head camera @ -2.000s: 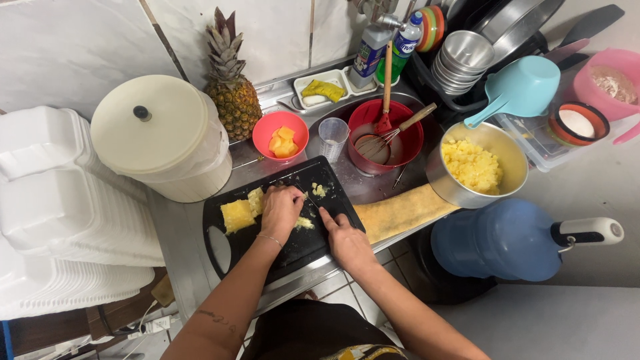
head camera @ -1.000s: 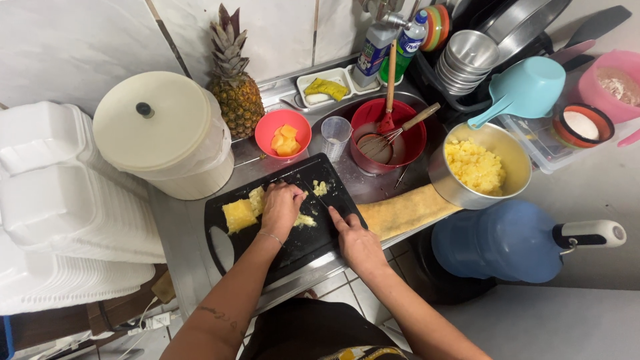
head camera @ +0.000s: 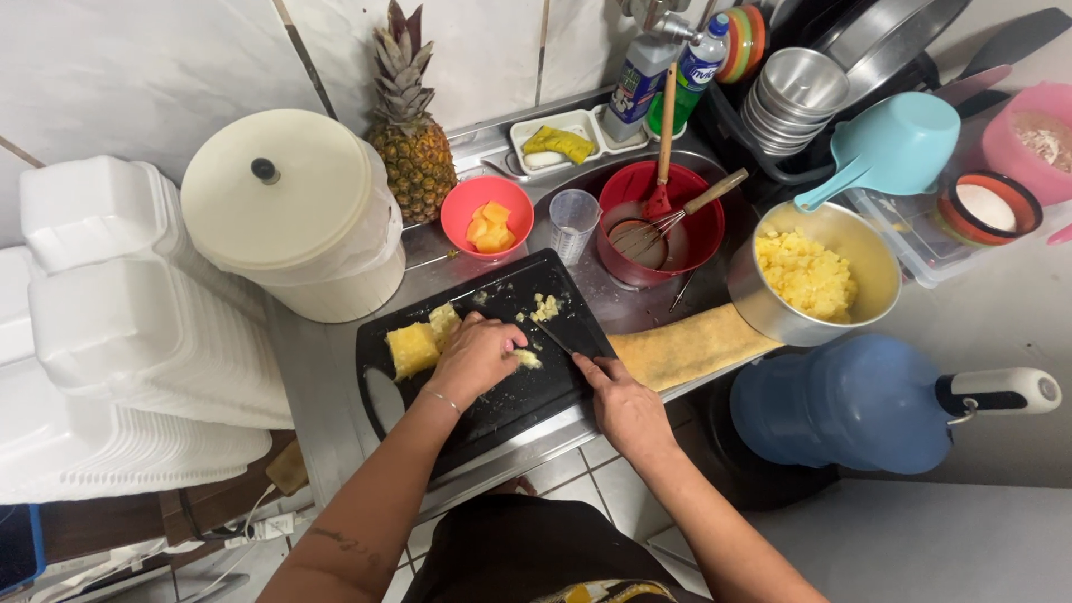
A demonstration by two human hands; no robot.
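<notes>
A black cutting board (head camera: 502,410) lies on the steel counter. My left hand (head camera: 481,356) rests on it, fingers curled over pale yellow fruit that they mostly hide. Just left of those fingers sit larger peeled pineapple pieces (head camera: 413,349). At the board's right side my right hand (head camera: 624,402) grips a knife (head camera: 553,337), its blade pointing up and left toward small chopped bits (head camera: 546,307). More bits (head camera: 528,358) lie beside my left fingertips. Chopped yellow fruit (head camera: 804,276) fills much of a metal pot (head camera: 879,293) on the right.
Behind the board stand a whole pineapple (head camera: 413,159), a coral bowl (head camera: 487,191) of orange fruit, a plastic cup (head camera: 574,219) and a red bowl (head camera: 708,218) with a whisk. A lidded bin (head camera: 335,285) and foam containers (head camera: 109,327) are left; a yellow cloth (head camera: 695,345) and water jug (head camera: 846,402) right.
</notes>
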